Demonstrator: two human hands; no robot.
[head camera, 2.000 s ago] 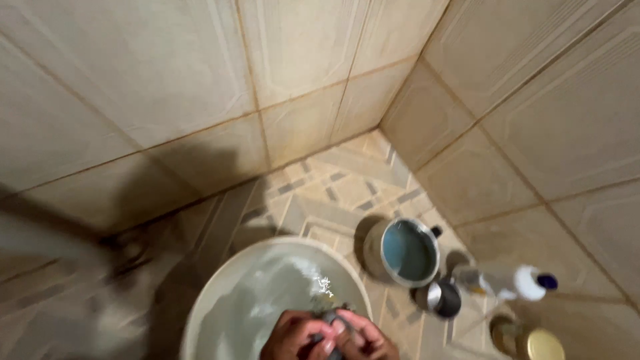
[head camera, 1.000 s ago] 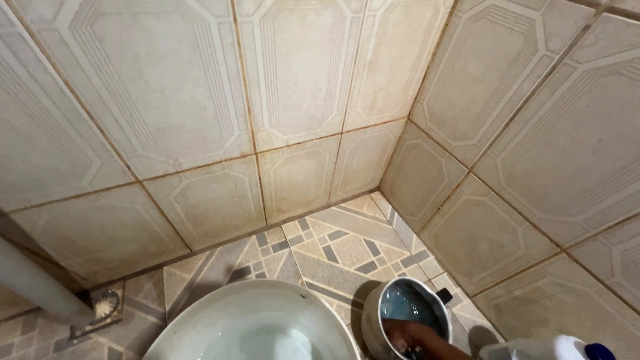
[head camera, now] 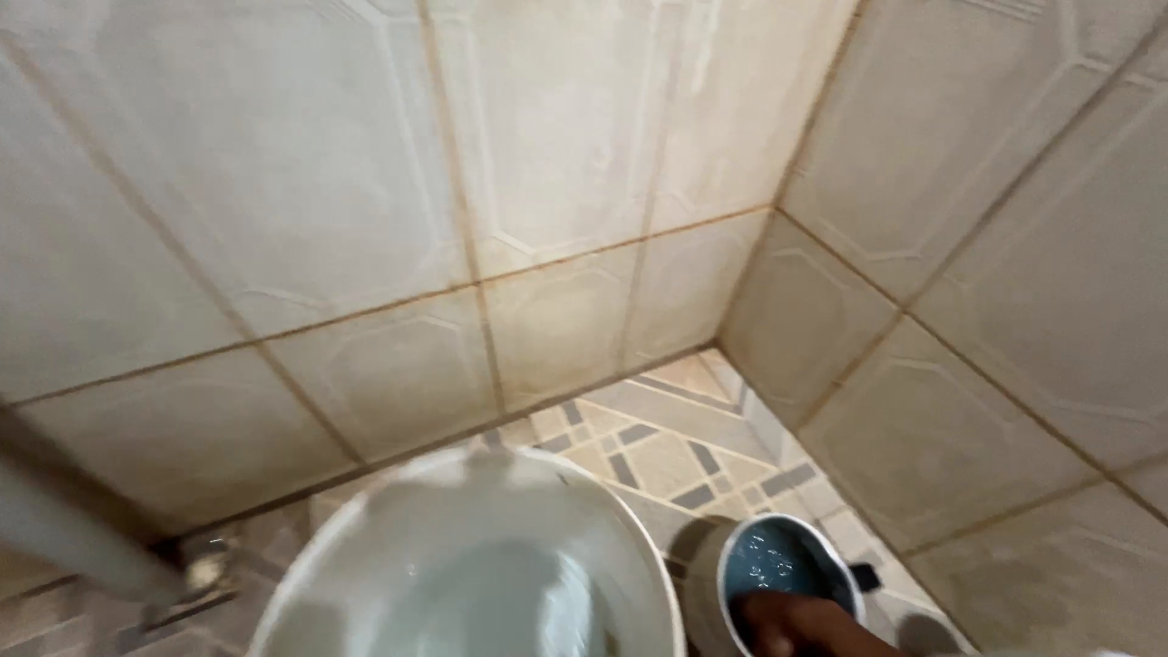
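Note:
My right hand [head camera: 808, 625] reaches in from the bottom right, its fingers down inside a light-coloured pitcher or pot [head camera: 727, 584] with a dark handle. Bluish liquid [head camera: 774, 557] with small glints on its surface fills part of that vessel. The fingertips are hidden, so what they hold, if anything, does not show. Just left of the pitcher stands a large white basin [head camera: 671, 584] with clear water in it, cut off by the lower edge of the view. My left hand is out of sight.
Tiled walls [head camera: 566, 328] meet in a corner behind the basin and pitcher. The patterned tile floor [head camera: 666, 456] lies between. At the lower left, a pale pipe [head camera: 82, 529] slants down to a floor drain [head camera: 210, 575].
Two seconds ago both hands were together over the basin, holding something small and dark. My right hand has since moved right and into the pitcher; my left hand has gone out of view.

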